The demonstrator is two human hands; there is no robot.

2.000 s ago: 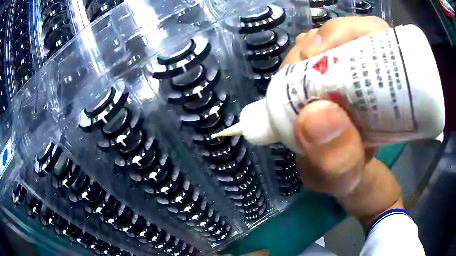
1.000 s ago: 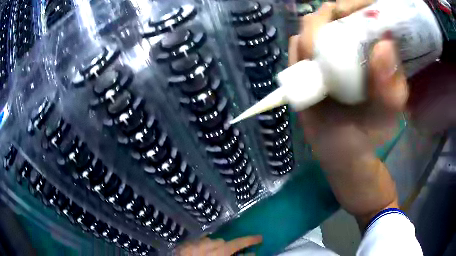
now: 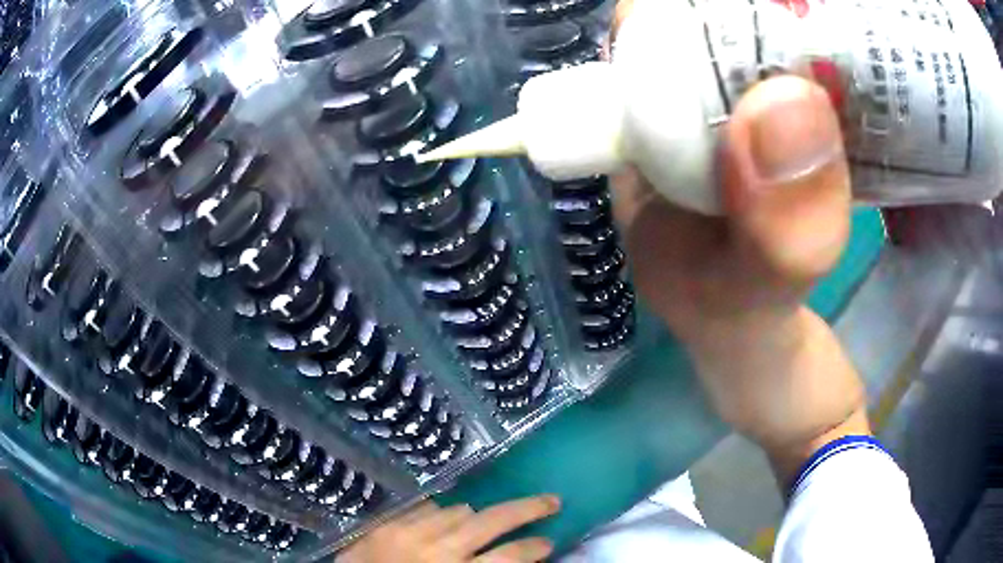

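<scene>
My right hand [image 3: 759, 231] holds a white squeeze bottle [image 3: 682, 105] with a printed label and red marks, thumb on its side. Its pale pointed nozzle [image 3: 473, 143] points left, its tip at a black round part [image 3: 412, 165] in a middle row; whether it touches is unclear. Rows of glossy black round parts stand overlapping in the channels of a clear tray [image 3: 528, 423]. My left hand [image 3: 445, 537] is at the bottom edge of the picture, partly cut off, fingers apart beside the tray's near edge; whether it grips the tray cannot be told.
A teal-green mat [image 3: 599, 451] lies under and beside the tray. A white sleeve [image 3: 852, 506] with a blue striped cuff shows at the lower right. Grey floor with a yellow line [image 3: 764, 539] shows beyond the mat. Glare covers the tray's upper left.
The nozzle tip has moved to a part higher up the same row. The tray appears shifted and closer in view. My left hand has come further into view at the bottom.
</scene>
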